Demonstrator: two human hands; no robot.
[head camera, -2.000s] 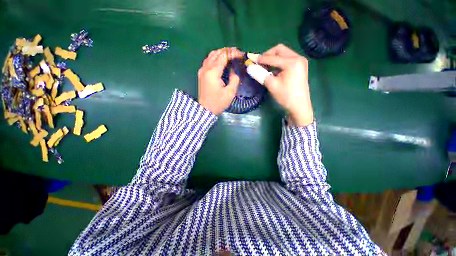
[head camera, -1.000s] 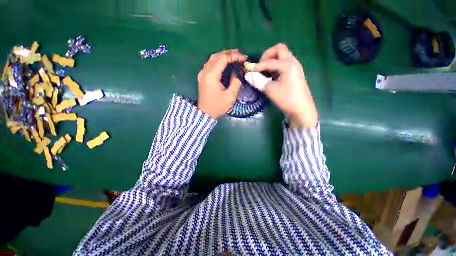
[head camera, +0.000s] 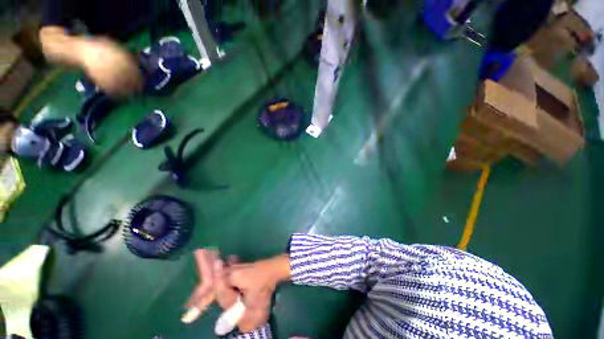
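My right hand (head camera: 257, 278) is at the bottom centre, its white-covered fingertips spread and nothing visible between them. My left hand (head camera: 253, 319) overlaps it from below and is mostly hidden, so its hold cannot be told. A round black ribbed housing (head camera: 159, 226) lies on the green surface just beyond the hands, apart from them. It has a small yellow mark on it. Another black housing (head camera: 281, 120) with a yellow strip lies farther off. A third dark round housing (head camera: 54, 321) is cut off at the lower left.
Black curved brackets (head camera: 86, 233) lie left of the near housing. Several dark ovals with pale rims (head camera: 151, 129) lie at the upper left, beside another person's blurred hand (head camera: 109, 66). Pale metal arms (head camera: 331, 66) rise at the top. A cardboard box (head camera: 510, 99) stands at the right.
The view has swung round, and the yellow strip pile is out of frame. Both hands were around a housing before; now they are together, apart from the housings in view.
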